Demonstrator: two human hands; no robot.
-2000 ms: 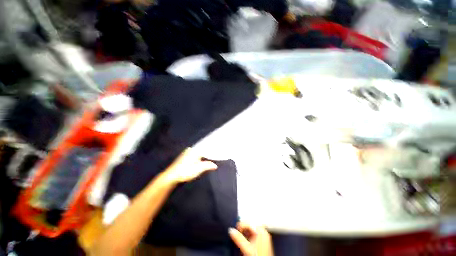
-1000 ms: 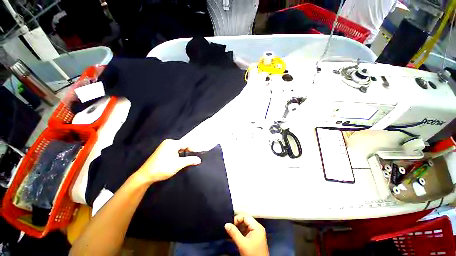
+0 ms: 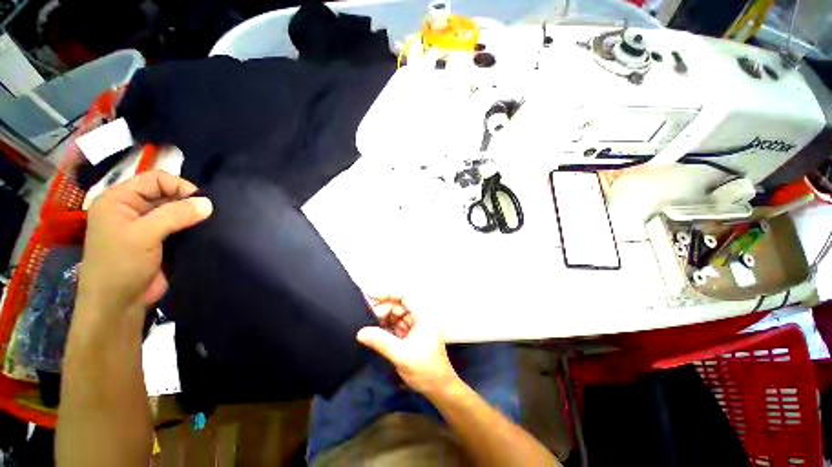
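A black cut panel [image 3: 265, 283] is held raised between my hands, its near part over my lap. My left hand [image 3: 137, 228] pinches its upper left edge between thumb and fingers. My right hand [image 3: 406, 347] pinches its right corner at the table's front edge. The larger black garment piece [image 3: 246, 109] lies spread behind it on the left of the table. A white paper sheet [image 3: 162, 360] shows partly below my left hand; the panel hides some of it.
A white sewing machine [image 3: 675, 128] stands at right, with black-handled scissors [image 3: 497, 208], a smartphone [image 3: 585, 219] and a tan bobbin tray [image 3: 730, 260] near it. Orange-red baskets [image 3: 27, 264] are at far left. A red basket [image 3: 766, 392] is below right.
My left hand has moved left and up with the panel's edge, lifting and stretching it. My right hand has moved slightly up and left with its corner. The view has shifted downward and right.
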